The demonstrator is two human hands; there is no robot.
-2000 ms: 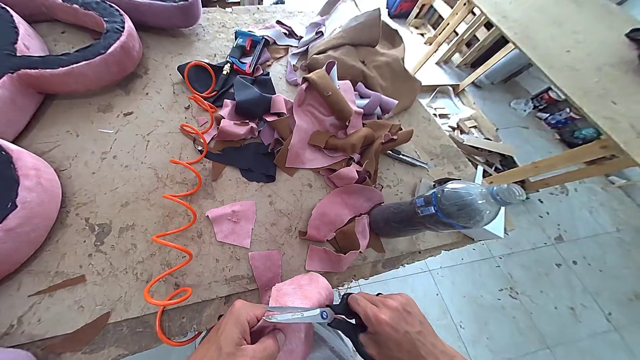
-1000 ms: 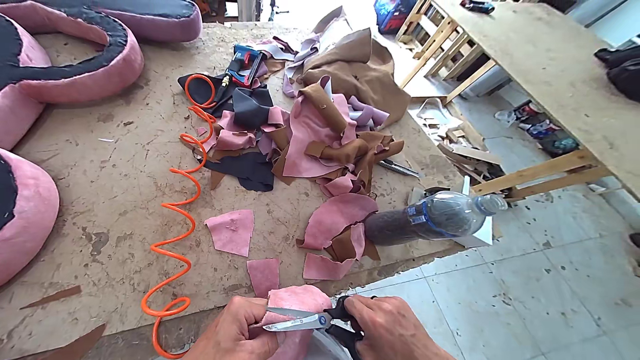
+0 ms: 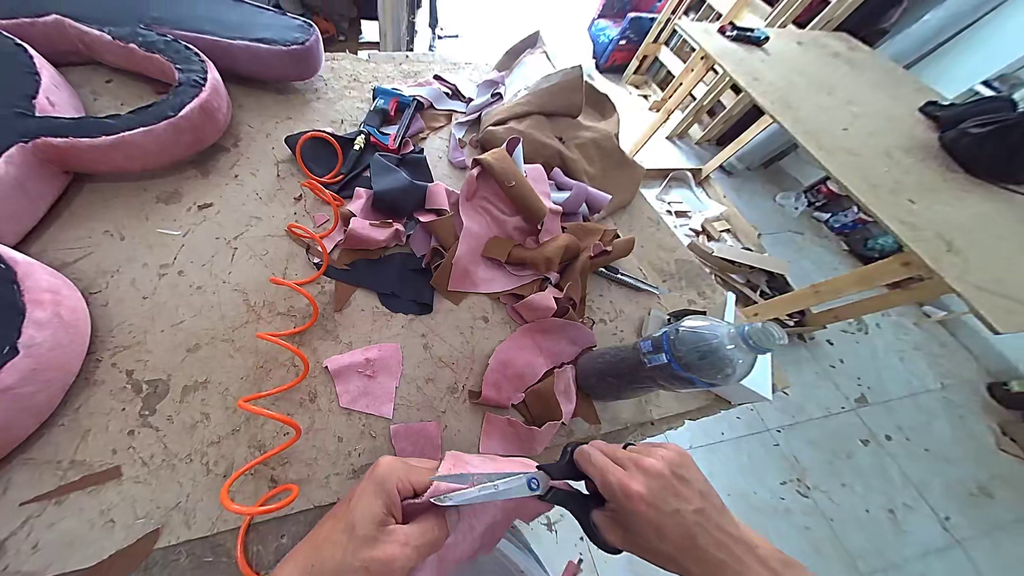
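My left hand (image 3: 384, 512) pinches a piece of pink fabric (image 3: 480, 524) at the near edge of the wooden worktable. In my right hand (image 3: 656, 504) are the black handles of a pair of scissors (image 3: 520, 486), whose slightly parted blades point left across the fabric beside my left fingers. Just beyond lie a small pink offcut (image 3: 416, 440), a larger pink offcut (image 3: 366, 380) and curved pink and brown scraps (image 3: 536, 360). Clear plastic shows beneath the held fabric, partly hidden.
An orange coiled air hose (image 3: 300, 360) runs to a blue and red pneumatic tool (image 3: 388, 120). Pink, brown and black scraps (image 3: 500, 232) pile mid-table, near a utility knife (image 3: 628, 280). A plastic bottle (image 3: 680, 358) lies at the right edge. Pink padded pieces (image 3: 136, 144) stand left.
The scissor blades, closer together two seconds ago, have parted, and the scissors have turned a little in my right hand. My left hand still holds the pink fabric.
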